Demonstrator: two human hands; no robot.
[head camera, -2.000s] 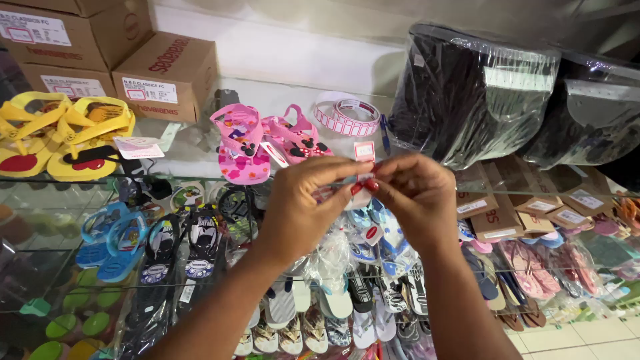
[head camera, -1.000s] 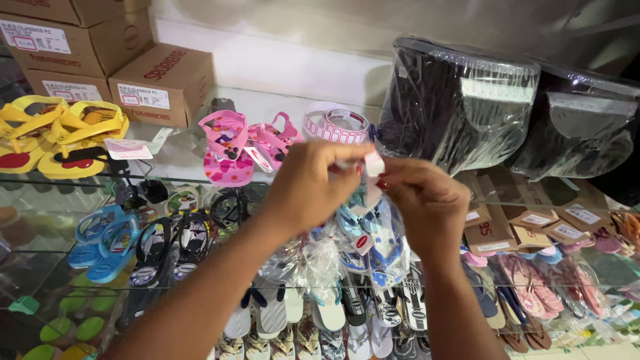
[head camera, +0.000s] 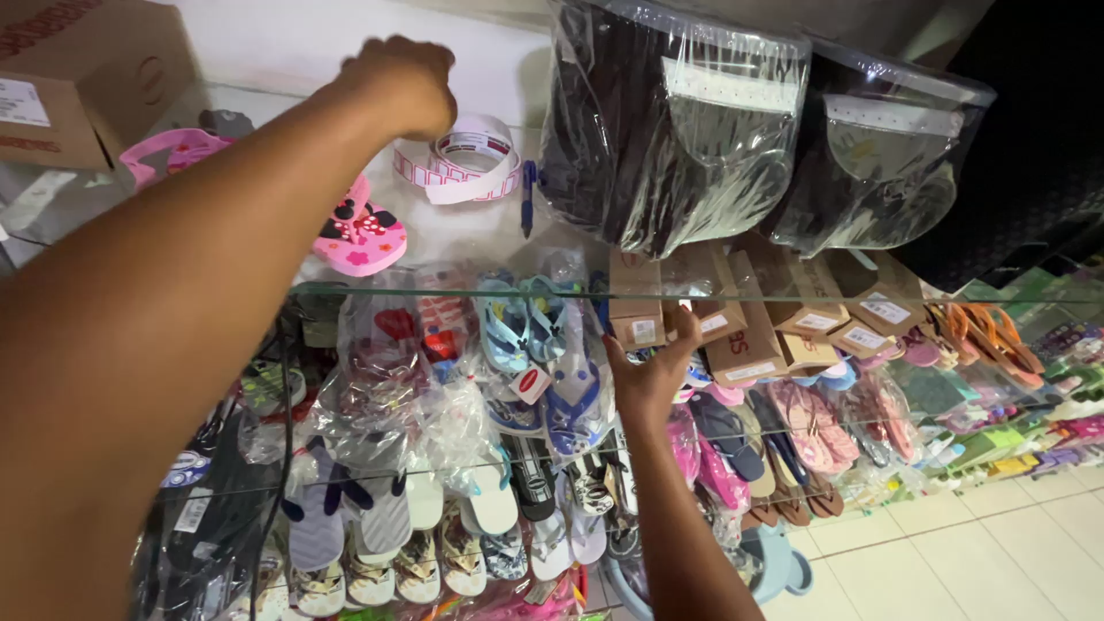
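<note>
My left hand (head camera: 405, 86) is raised above the top glass shelf, behind a roll of pink-and-white price labels (head camera: 453, 168); its fingers are curled and whether it holds anything is hidden. A pink child's flip-flop with a mouse-figure strap (head camera: 362, 237) lies below my left forearm, which partly covers it. My right hand (head camera: 653, 366) is lower, in front of the shelf edge near brown shoe boxes (head camera: 638, 319). A small white piece shows at its fingertips. Right of the roll lies a blue pen (head camera: 528, 200).
Plastic-wrapped black bags (head camera: 664, 129) stand at the upper right. A brown cardboard box (head camera: 95, 78) is at the upper left. The glass shelf edge (head camera: 483, 295) crosses the view above lower shelves of flip-flops, some in clear bags (head camera: 371, 405). Tiled floor (head camera: 949, 552) shows at lower right.
My hands were together at a small white-and-red label piece; now they are apart, the left up over the shelf, the right lower by the boxes. The view has shifted closer.
</note>
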